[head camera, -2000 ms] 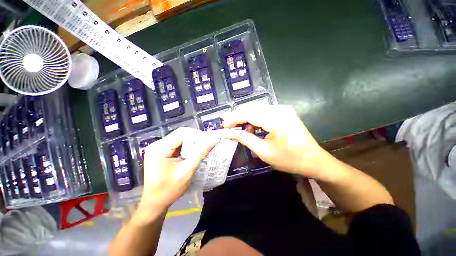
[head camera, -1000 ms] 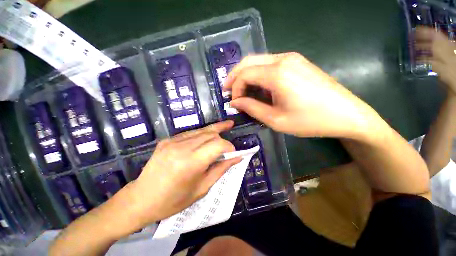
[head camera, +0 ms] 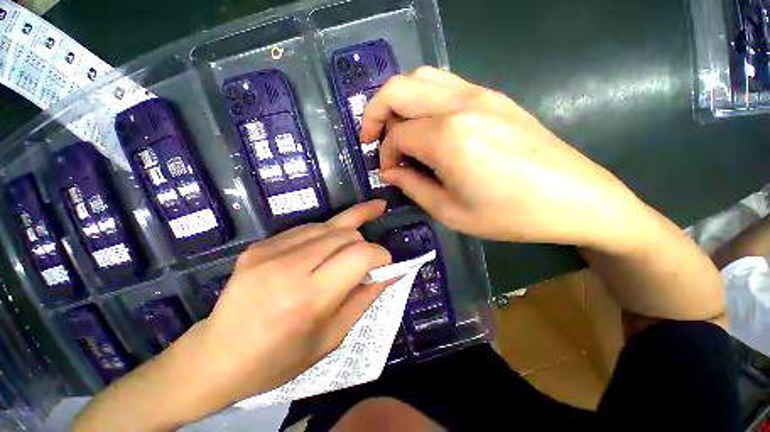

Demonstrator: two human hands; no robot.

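A clear blister tray (head camera: 460,333) holds dark purple phone cases in two rows. My left hand (head camera: 295,291) grips a printed label strip (head camera: 359,354) between thumb and fingers, its folded tip over a lower-row case (head camera: 426,291). My left index finger reaches to the tray divider below the top-right phone case (head camera: 361,66). My right hand (head camera: 460,152) is over that case with bent fingers and hides much of it. A white patch (head camera: 376,179) shows at its fingertips; whether they pinch it is unclear. The neighbouring phone case (head camera: 272,105) has white patches and a white block.
Another printed label strip (head camera: 51,55) curls over the tray's upper left edge. A clear tray with dark parts (head camera: 743,63) lies at the top right of the green bench (head camera: 582,84). Another person's sleeve (head camera: 751,291) is at the right edge. Brown cardboard (head camera: 557,329) shows below the bench.
My hands have parted; the right one has moved from the strip to the top-right case. The left still holds the strip. The view has moved closer, and the fan has left the picture.
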